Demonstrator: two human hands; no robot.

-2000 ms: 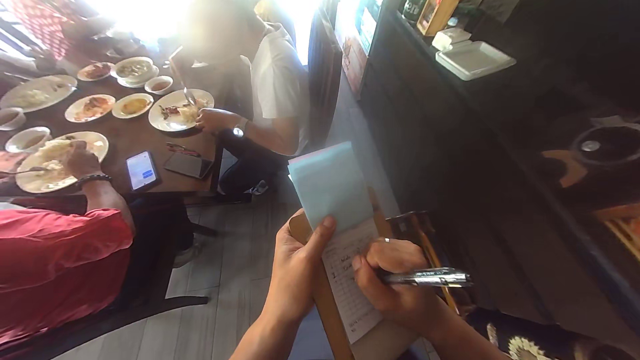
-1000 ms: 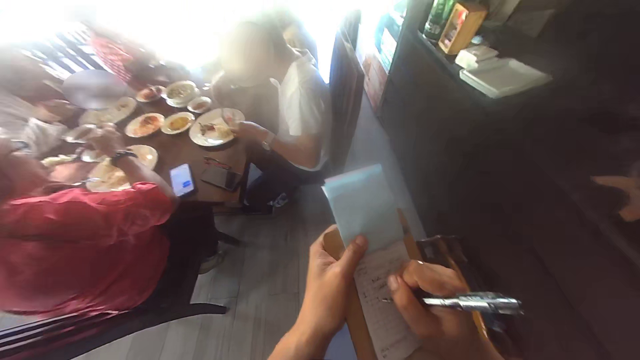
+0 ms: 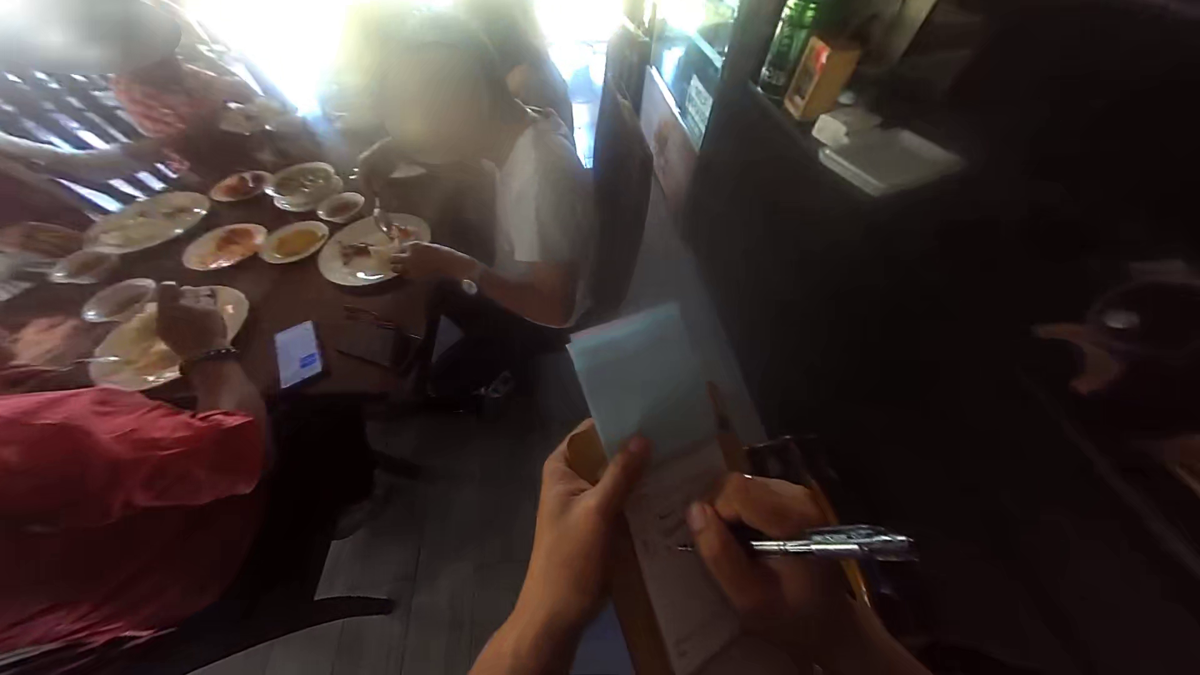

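My left hand (image 3: 586,525) holds a paper notepad (image 3: 670,572) from its left side, thumb pressed on top. Folded-over bluish sheets (image 3: 647,380) stick up beyond the thumb, and a brown backing shows along the pad's left edge. Between the thumb and fingers of my right hand (image 3: 769,553) is a ballpoint pen (image 3: 844,542) with a shiny barrel. Its tip is at the written-on page, just right of my left thumb; whether it touches the paper I cannot tell. The heel of my right hand covers the page's lower right part.
At left, people sit around a wooden table (image 3: 281,300) with plates (image 3: 375,251) of food, bowls and a smartphone (image 3: 298,354). A dark chair (image 3: 319,609) stands behind the person in red. On the dark counter at right are a white tray (image 3: 891,159), a small box (image 3: 820,77) and a green bottle (image 3: 787,47).
My right hand stays on the pad with the pen, and my left hand keeps its hold. The seated person in red has lowered a hand to the plate since one second ago.
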